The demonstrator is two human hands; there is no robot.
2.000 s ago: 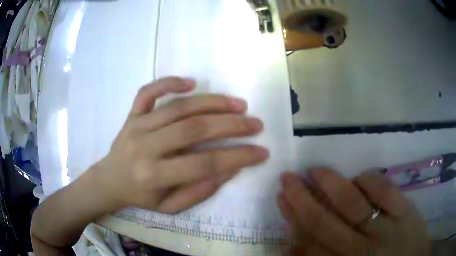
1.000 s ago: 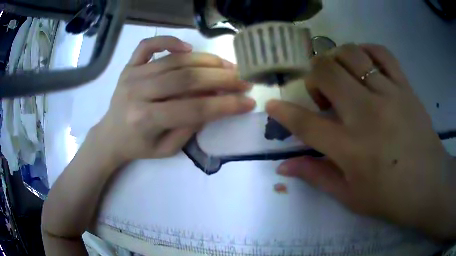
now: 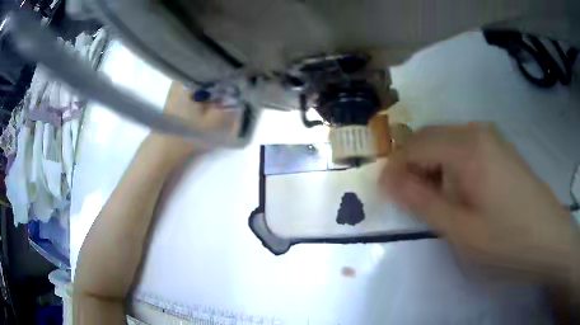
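The sewing machine head [image 3: 273, 51] spans the top, with a ribbed cream knob [image 3: 353, 145] in front of the bright needle area. The orange-brown block [image 3: 380, 134] is beside the knob. My left hand [image 3: 210, 117] is behind the machine's thin parts at the upper left, largely covered, and its fingers cannot be made out. My right hand [image 3: 445, 178] is blurred, right of the knob, with fingers curled towards the block; whether it holds anything cannot be told. The white panel cannot be made out.
A grey lever [image 3: 95, 89] crosses the upper left. White pieces with purple ties [image 3: 44, 139] hang at the left. Black scissor handles [image 3: 537, 63] lie at the upper right. A small tan scrap [image 3: 348, 271] and a printed ruler [image 3: 184, 310] are near the front.
The view has tilted towards the machine head. My left hand has moved further back behind the machine parts. The metal plate and the bed outline are now uncovered, and the panel no longer shows in front.
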